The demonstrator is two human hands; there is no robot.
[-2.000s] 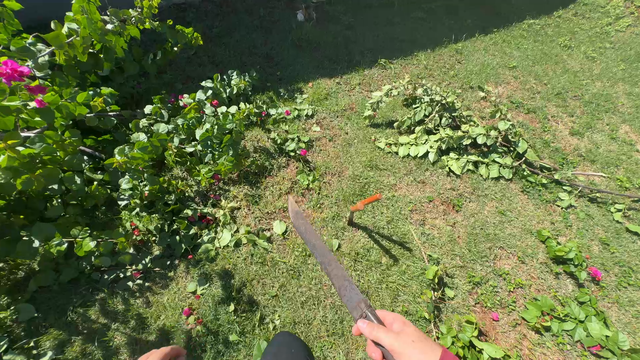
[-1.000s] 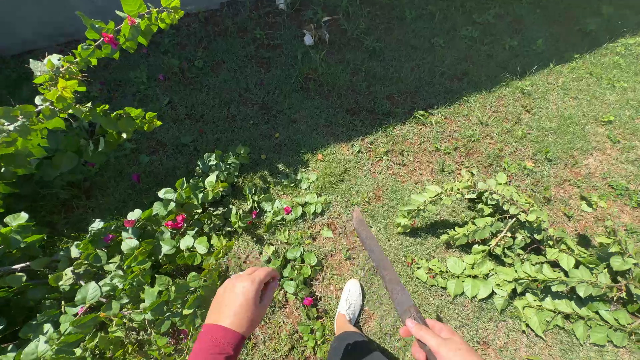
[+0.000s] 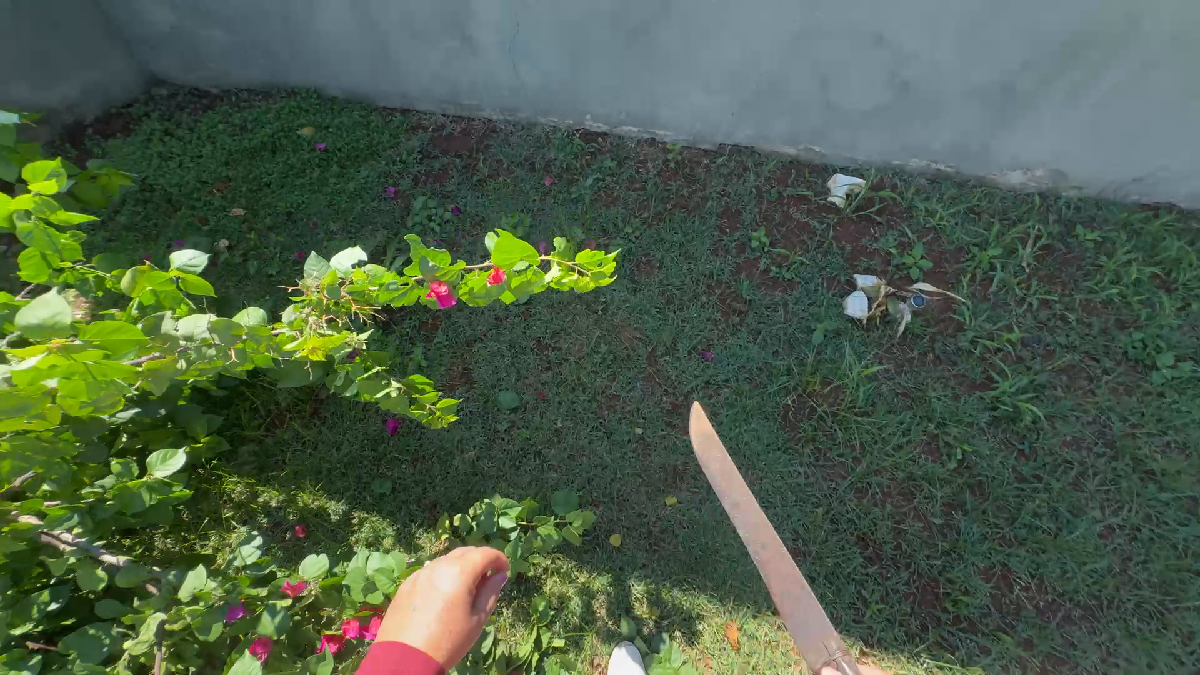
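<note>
My right hand (image 3: 858, 669), mostly cut off by the bottom edge, is closed on the handle of a machete (image 3: 759, 534). The machete's worn, brownish blade points up and to the left over shaded grass. At the lower left, my left hand (image 3: 448, 600) shows its back, in a dark red sleeve, with fingers curled; whether anything is inside them cannot be seen. Leafy bougainvillea cuttings (image 3: 328, 572) with pink flowers lie around and below it. Above it, a bougainvillea branch (image 3: 469, 281) with pink flowers reaches in from the left.
A grey plastered wall (image 3: 656, 75) runs along the far side of the grass. White scraps with dry leaves (image 3: 877, 302) and another white scrap (image 3: 845, 187) lie near it. A white shoe tip (image 3: 626, 659) shows at the bottom. The bougainvillea bush (image 3: 84, 375) fills the left side.
The view has swung far toward the wall and the bush. The orange-handled tool standing in the grass and the cut branches on the right, seen earlier, are out of view. The machete remains in my right hand.
</note>
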